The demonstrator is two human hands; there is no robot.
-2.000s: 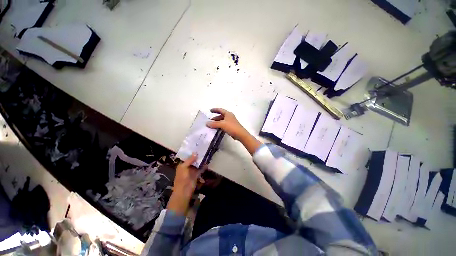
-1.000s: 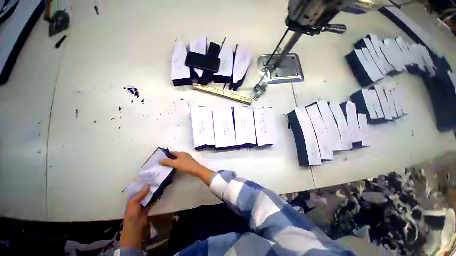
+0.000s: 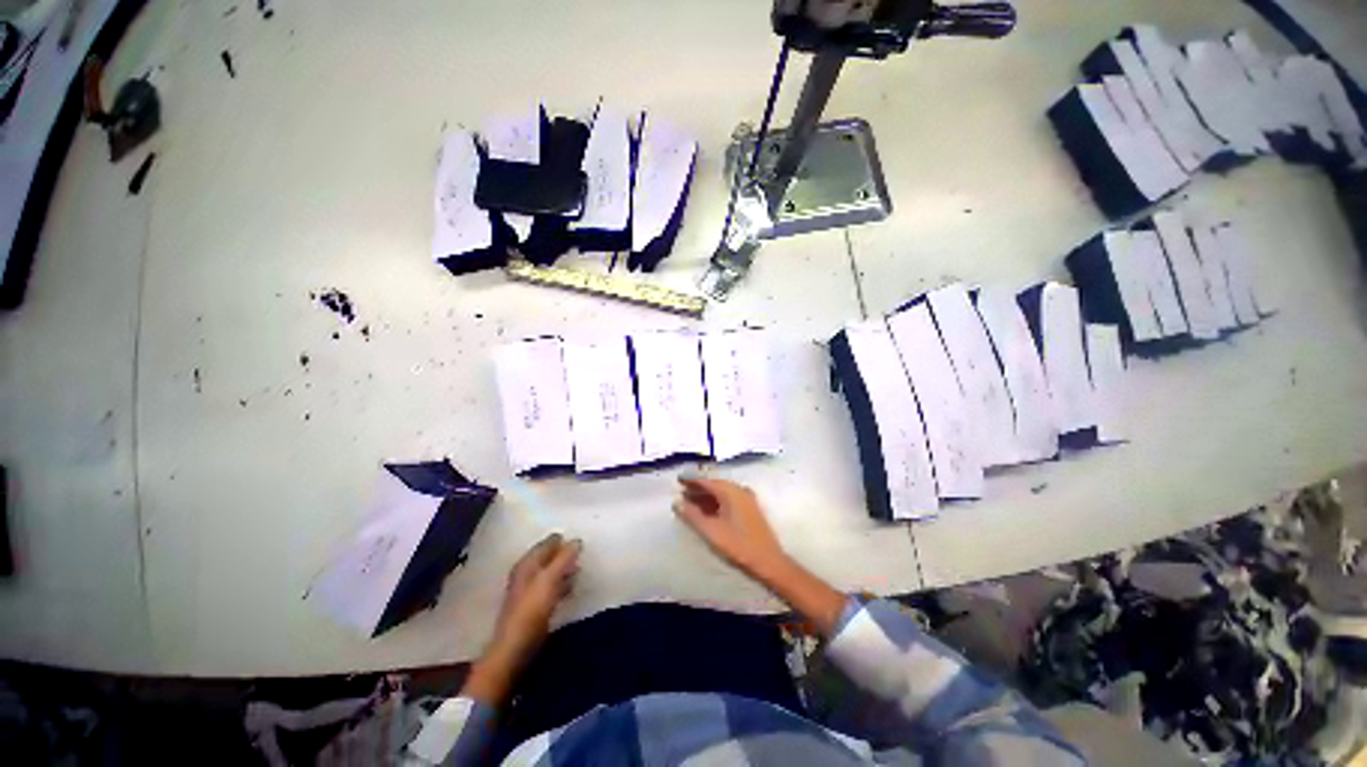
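A small cut bundle (image 3: 393,558) with a white top and dark layered side lies on the table at the left, its far end lifted or folded. A row of several small cut bundles (image 3: 607,402) with white printed tops lies in front of me. My right hand (image 3: 729,525) is just below the row's near edge, empty, fingers bent and apart. My left hand (image 3: 535,587) is between the single bundle and my right hand, slightly blurred, empty, fingers loosely apart, touching neither bundle.
Behind the row are a ruler strip (image 3: 607,285), more bundles (image 3: 660,188) with a black smartphone (image 3: 531,188) on them, and the cutting machine's base plate (image 3: 825,177). Several curved bundles (image 3: 960,393) stand right. Offcuts (image 3: 1184,599) heap beyond the table edge at lower right.
Both hands have let go of the small bundle, which now lies on the table at the left. The hands have moved right, towards the row. The view has shifted.
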